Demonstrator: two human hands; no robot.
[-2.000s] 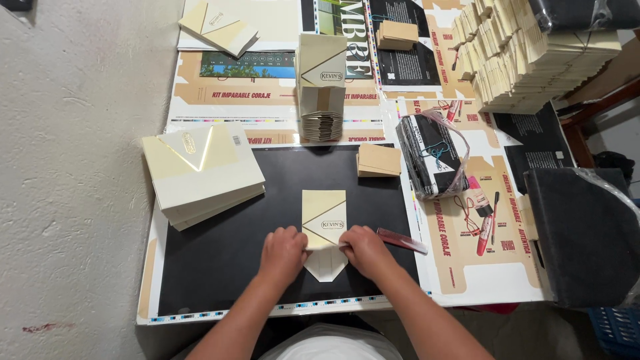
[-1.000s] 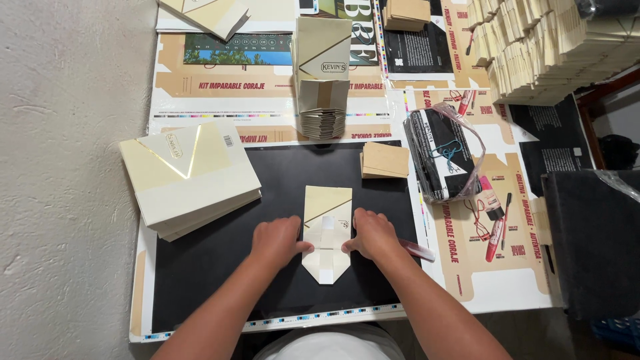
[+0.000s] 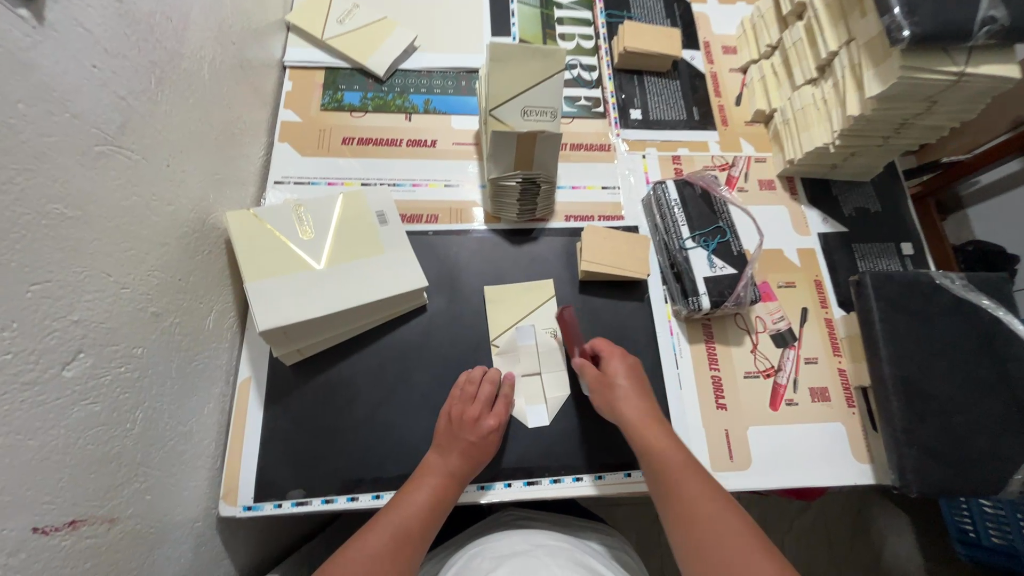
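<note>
A cream paper bag (image 3: 524, 320) with a gold line lies on the black sheet (image 3: 360, 424), its near end folded into a pointed flap with a white strip across it. My left hand (image 3: 474, 412) rests at the bag's left edge, fingers together and touching it. In my right hand (image 3: 616, 380), just right of the bag, is a dark red flat tool (image 3: 571, 332), held upright at a slant. Beyond the bag stands a stack of folded cream bags (image 3: 524, 104). Small tan cardboard pieces (image 3: 614, 254) are piled on the sheet's far right.
Large cream bags (image 3: 328, 280) are stacked at left beside the wall. A plastic-wrapped black bundle (image 3: 696, 244) lies at right, with a tall pile of cream bags (image 3: 864, 96) behind it. More tan pieces (image 3: 646, 46) sit at the far side. A black box (image 3: 936, 384) stands at the right edge.
The bag's near end, held by both hands earlier, now lies spread flat. My right hand has left the bag and picked up the red tool that lay beside it.
</note>
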